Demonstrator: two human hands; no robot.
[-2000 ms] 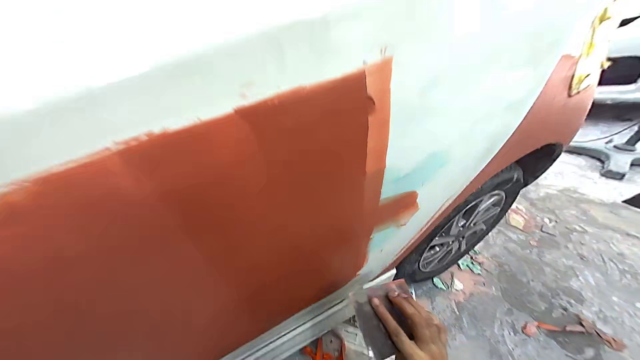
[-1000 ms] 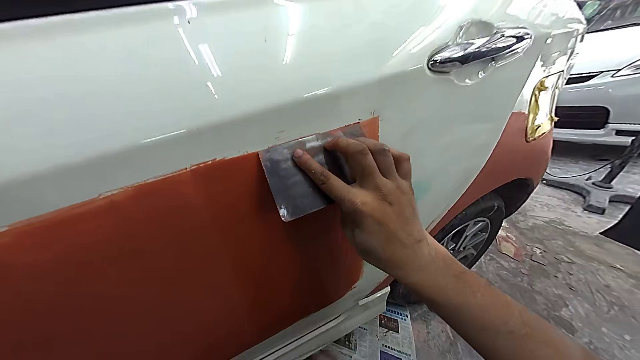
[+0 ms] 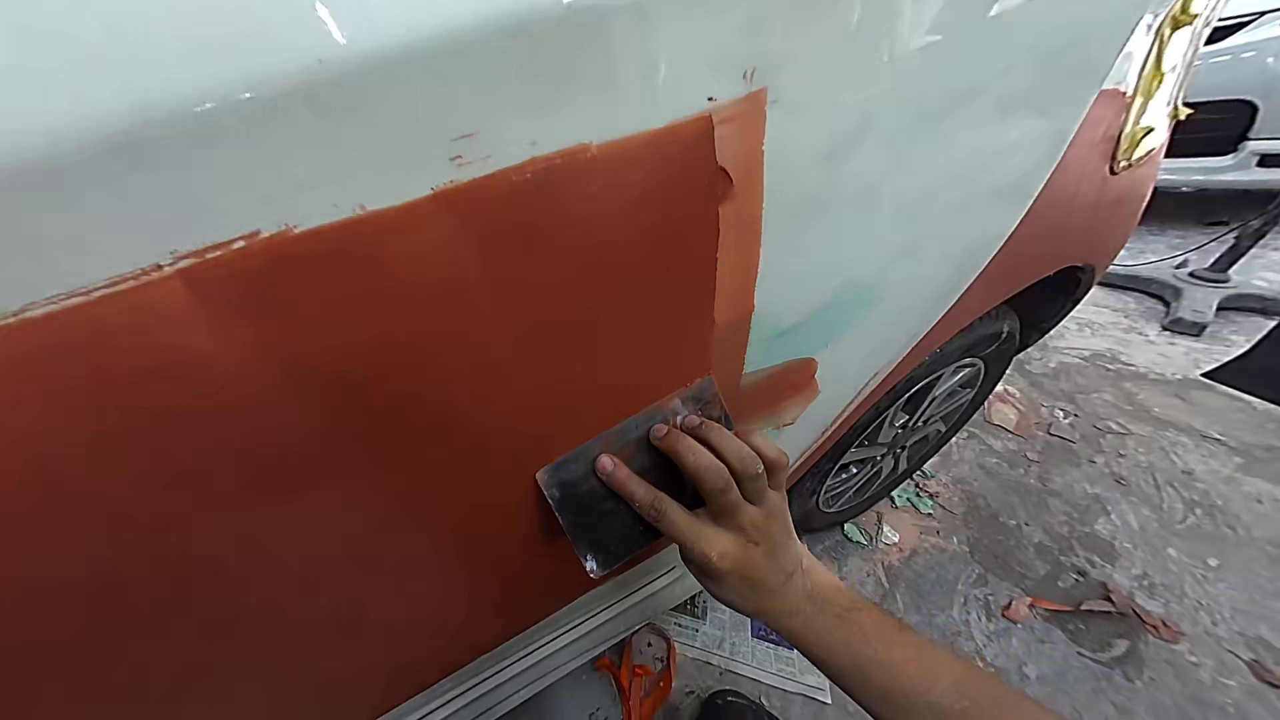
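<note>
My right hand (image 3: 725, 500) holds a dark flat spreader blade (image 3: 620, 480), its fingers spread over the blade's face. The blade lies against the lower right part of a wide layer of red-brown filler (image 3: 400, 380) on the white car door panel (image 3: 900, 180). A lighter orange strip (image 3: 740, 220) runs down the filler's right edge, and a short smear (image 3: 780, 392) sticks out beside the blade. My left hand is out of view.
Below the door runs a sill (image 3: 560, 640) with newspaper (image 3: 740, 640) and orange scraps (image 3: 640, 670) under it. The rear wheel (image 3: 905, 430) stands right of my hand. Filler scraps (image 3: 1100, 608) lie on the floor near a metal stand (image 3: 1195, 285).
My right hand has moved with the blade from the filler's top edge down to its lower right part. Two seconds ago it was below the panel's lower edge.
</note>
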